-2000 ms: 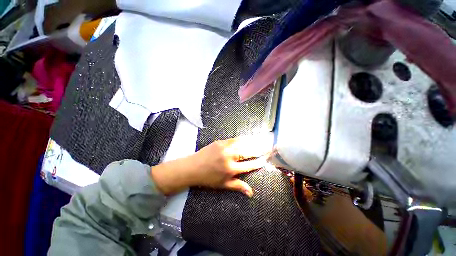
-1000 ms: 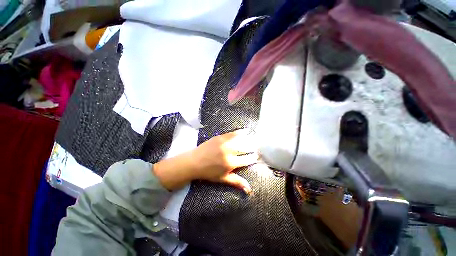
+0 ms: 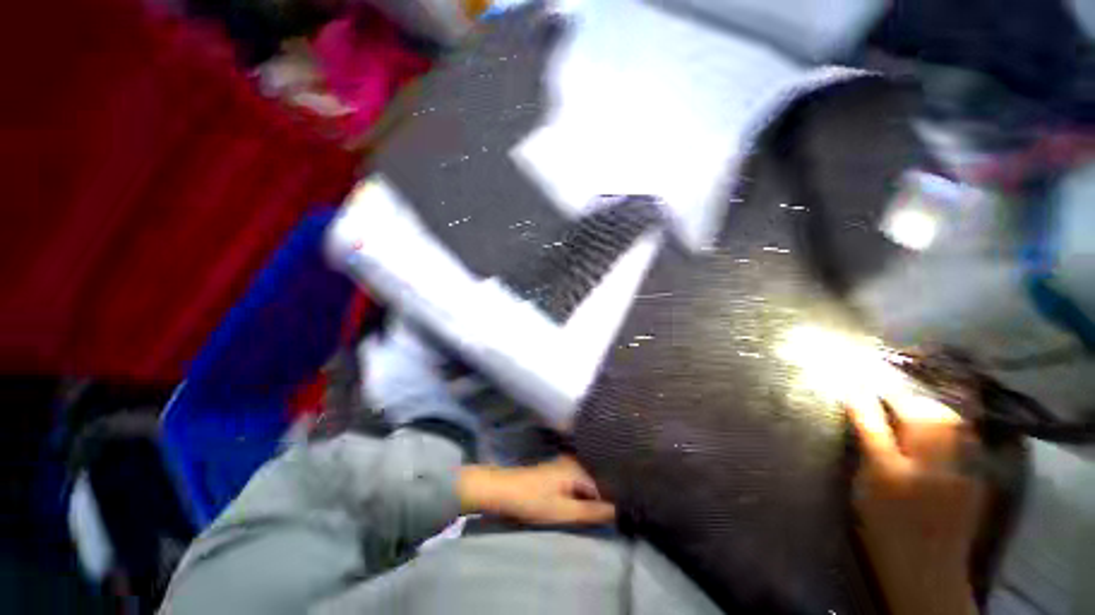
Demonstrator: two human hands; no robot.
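Observation:
The dark tweed fabric (image 3: 708, 396) lies over the machine table and hangs at its front edge; the picture is blurred. My left hand (image 3: 546, 493) is low at the fabric's left front edge, its fingertips partly hidden at or under the cloth. My right hand (image 3: 913, 463) is on the fabric at the right, fingers pointing up into the bright lamp spot; whether it pinches the cloth is blurred. White-backed pieces (image 3: 648, 108) lie on dark cloth behind. The sewing machine (image 3: 949, 276) is blurred at the right; its foot and needle cannot be made out.
A dark red cloth (image 3: 144, 204) hangs at the left. A blue thing (image 3: 246, 384) stands below it, beside the table. Pink cloth (image 3: 360, 72) and scraps lie at the upper left. The wearer's grey-clad lap is at the bottom.
The view has swung left and down. My left hand has left the lamp spot and moved to the fabric's front edge. My right hand now shows clear of the machine head.

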